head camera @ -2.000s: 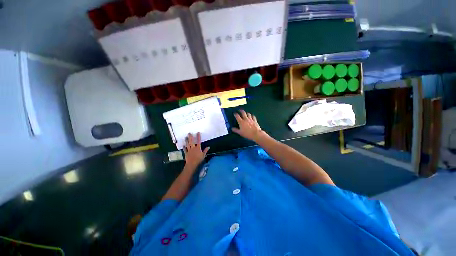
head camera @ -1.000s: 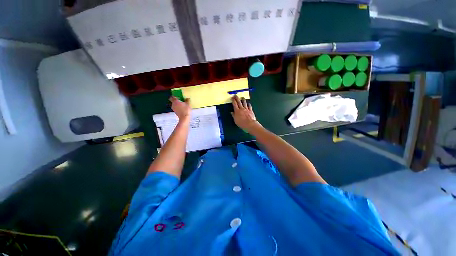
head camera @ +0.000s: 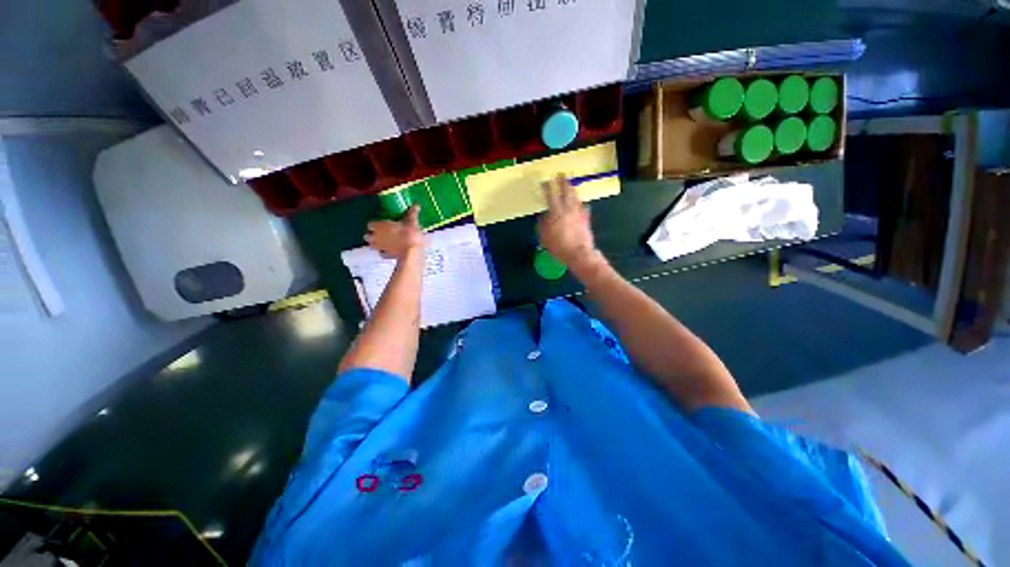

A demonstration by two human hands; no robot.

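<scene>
A strip of green labels (head camera: 445, 197) lies on the bench below the jar rack. A pale yellow backing strip (head camera: 504, 193) lies at its right, with a dark blue pen (head camera: 598, 176) across its right part. My left hand (head camera: 397, 235) is at the labels' left end, fingertips on or near them; whether it pinches them I cannot tell. My right hand (head camera: 567, 227) is slightly blurred, fingers extended over the yellow strip beside the pen. A green-lidded jar (head camera: 548, 264) stands partly hidden beside my right hand. The written record sheet (head camera: 456, 277) lies below my left hand.
The dark red jar rack (head camera: 437, 146) with white signs runs along the back, a turquoise-topped jar (head camera: 559, 129) at its right part. A brown box (head camera: 676, 147) of green-lidded jars and crumpled white paper (head camera: 733, 218) are at the right. A white chair (head camera: 188, 222) is at the left.
The yellow strip has shifted right and more green labels show at its left. My right hand has moved from the clipboard's side onto the strip. A green lid now shows beside it.
</scene>
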